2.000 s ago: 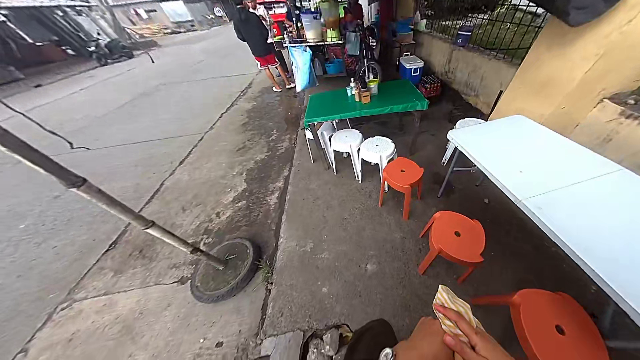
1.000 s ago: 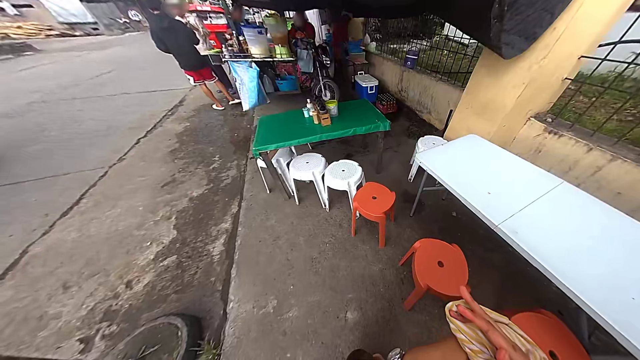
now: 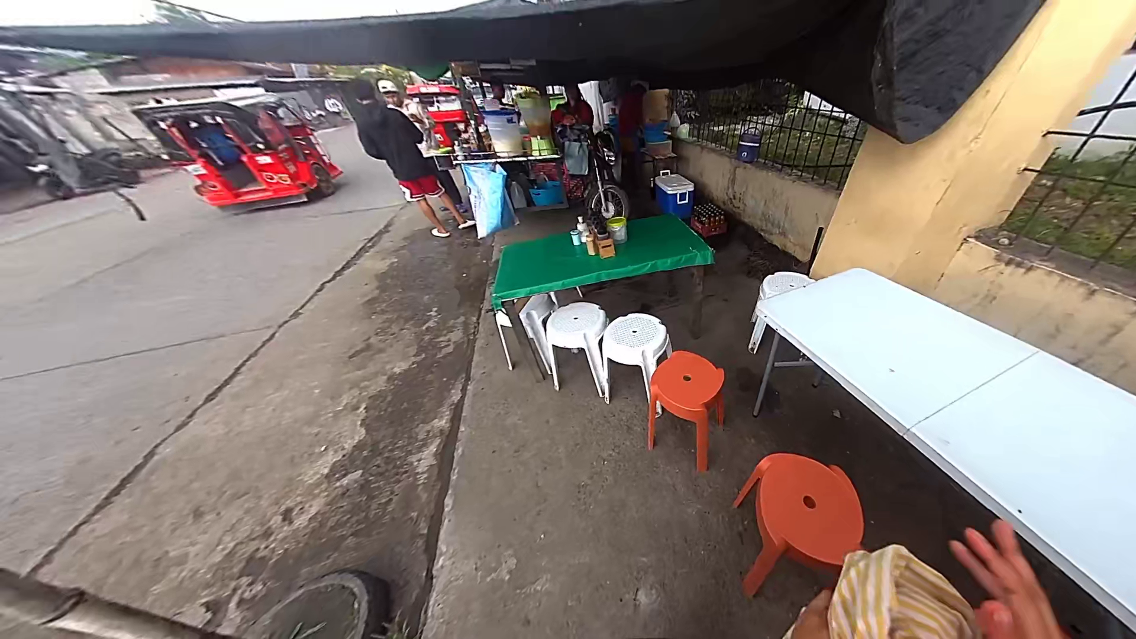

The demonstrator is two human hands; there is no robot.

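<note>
At the bottom right, my left hand (image 3: 809,619) shows only in part, beneath a yellow-and-white striped cloth (image 3: 896,596) that it holds. Just right of the cloth is my right hand (image 3: 1012,581), fingers raised and apart, with nothing in it. An orange plastic stool (image 3: 808,506) stands beyond the cloth. The white folding table (image 3: 958,355) runs along the right, past my right hand.
Another orange stool (image 3: 688,382) and white stools (image 3: 637,335) stand by a green-covered table (image 3: 550,268) with condiment containers. A tire base (image 3: 342,603) and pole (image 3: 80,612) are at lower left. People (image 3: 399,146) stand near a food stall; a red tricycle (image 3: 257,164) is on the road.
My right hand has come away from the cloth, which it touched earlier. A red tricycle now shows on the road. The view has tilted up.
</note>
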